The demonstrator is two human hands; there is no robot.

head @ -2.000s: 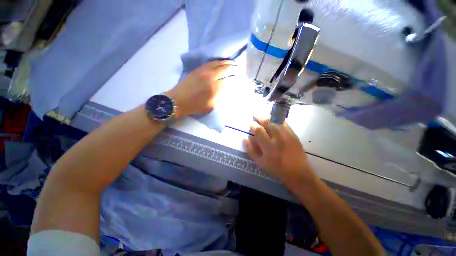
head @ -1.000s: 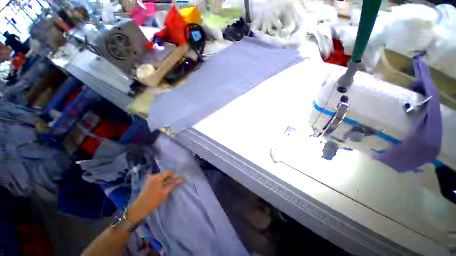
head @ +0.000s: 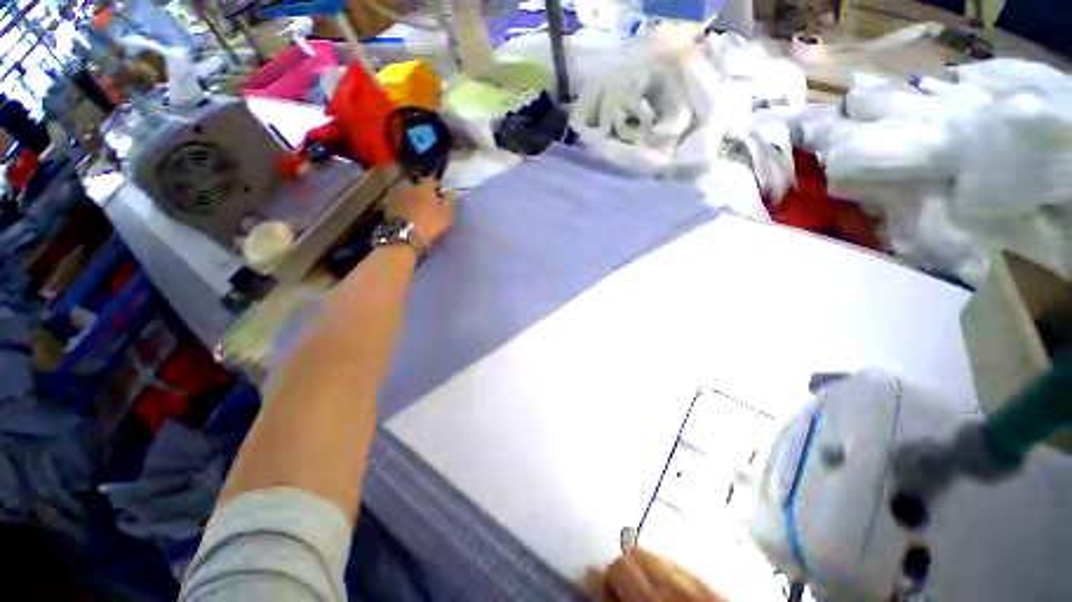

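A flat blue-grey panel lies on the left part of the white table. My left hand, with a watch on the wrist, reaches to the panel's far left edge beside the wooden block; its fingertips are small and blurred, so a grip cannot be told. My right hand is low on the table near the front edge, cut off by the picture's bottom. The white machine head with its blue stripe is at lower right; its needle area is mostly hidden.
A grey metal box with a fan grille stands at the table's left end, with a wooden block beside it. Red and yellow items stand behind. White material is piled at the back. A box edge is at right.
The view has turned and moved toward the table's left end. My left hand has gone from the cloth below the table up to the panel's far edge. My right hand has come into view.
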